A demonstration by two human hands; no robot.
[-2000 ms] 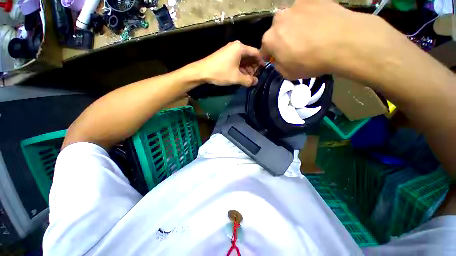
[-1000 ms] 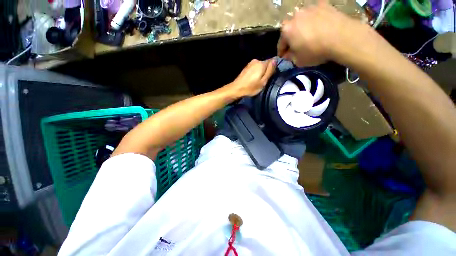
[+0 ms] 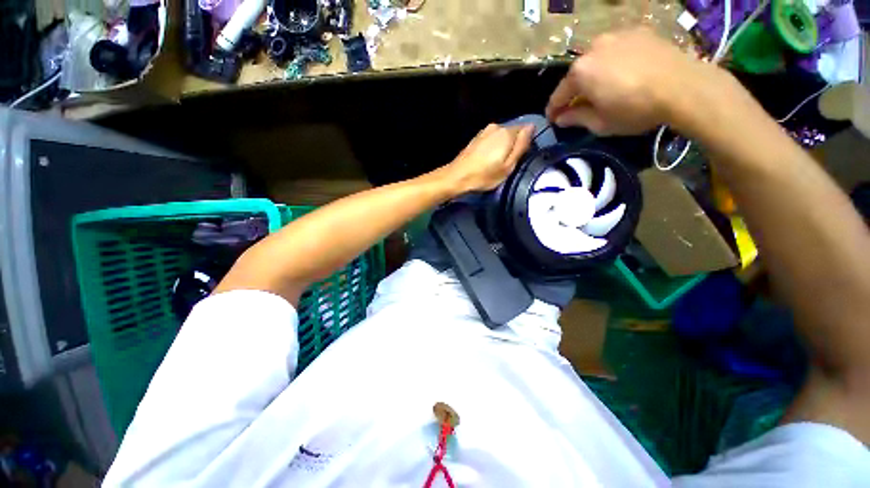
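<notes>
The fan unit (image 3: 576,208), a black round housing with white curved blades, rests on my lap with its face towards me. Its dark grey rectangular base (image 3: 480,267) sits below and left of the round head. My left hand (image 3: 491,157) is closed on the upper left edge of the fan unit, by a grey part at its top. My right hand (image 3: 615,84) is raised just above the top of the unit, fingertips pinched together; whether they hold something small cannot be told.
The brown bench (image 3: 458,38) runs across the top, with black parts and a white tube (image 3: 240,24) at left and a green spool (image 3: 794,24) at right. Green crates (image 3: 143,286) stand at left and lower right. A cardboard flap (image 3: 682,224) is right of the unit.
The fan unit has turned more face-on. My left hand has closed on its upper edge. My right hand has moved off the unit to the right and hovers above it.
</notes>
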